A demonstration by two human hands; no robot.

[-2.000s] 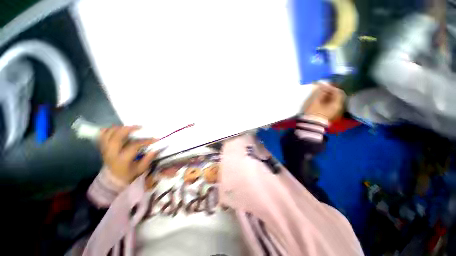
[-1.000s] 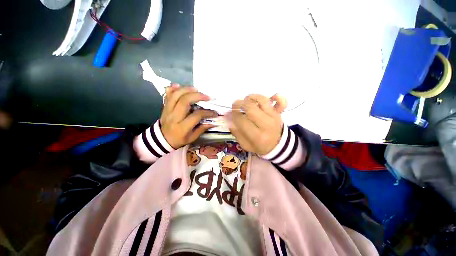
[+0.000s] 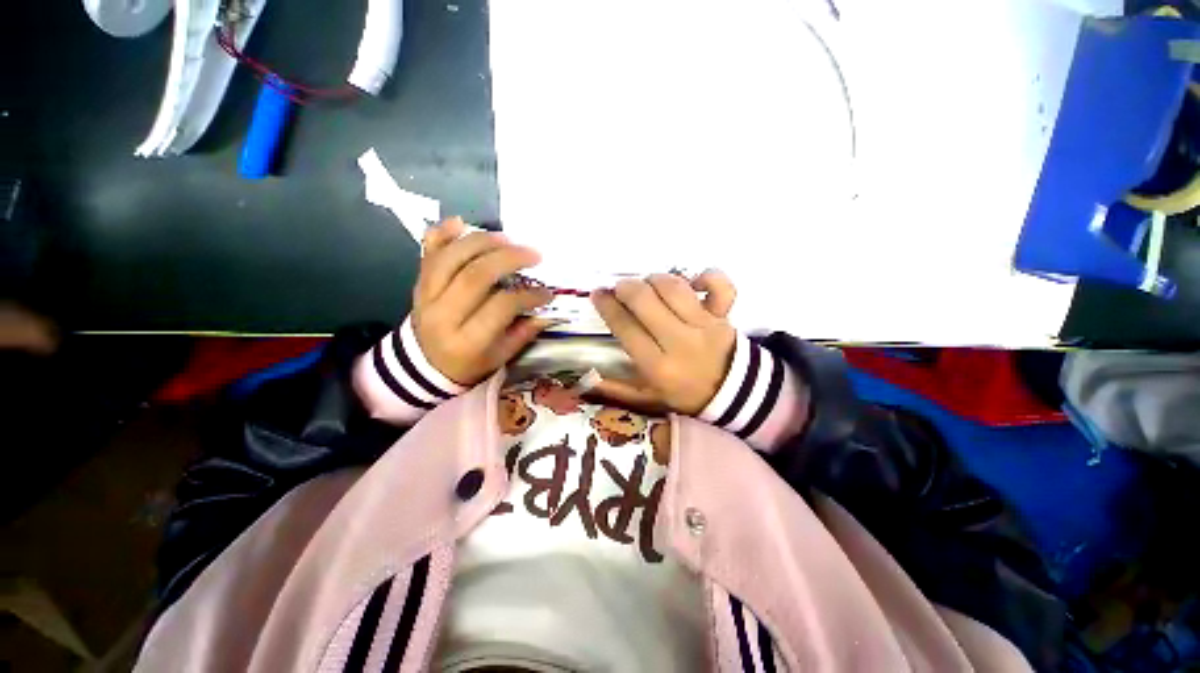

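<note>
My left hand (image 3: 470,305) grips a white housing shell (image 3: 574,313) at the near edge of the white sheet (image 3: 658,145). Dark red lead wires (image 3: 563,291) run along the shell between my two hands. My right hand (image 3: 667,339) holds the shell's other side, with fingertips on the wires. A small pale strip (image 3: 588,383), perhaps tape, shows below at my right thumb. The fingers hide most of the shell and its inside. A long thin curved line (image 3: 846,99) runs across the sheet.
Another open white housing (image 3: 191,92) lies at the upper left with red wires and a blue battery (image 3: 265,132). A white scrap (image 3: 395,195) lies left of the sheet. A blue tape dispenser (image 3: 1099,158) with a yellowish roll stands at the right. A blurred hand (image 3: 24,329) shows at the left edge.
Since the first frame, my right hand has left the dispenser and joined my left at the shell. Since the second, it shifted slightly; the red wires and the pale strip now show.
</note>
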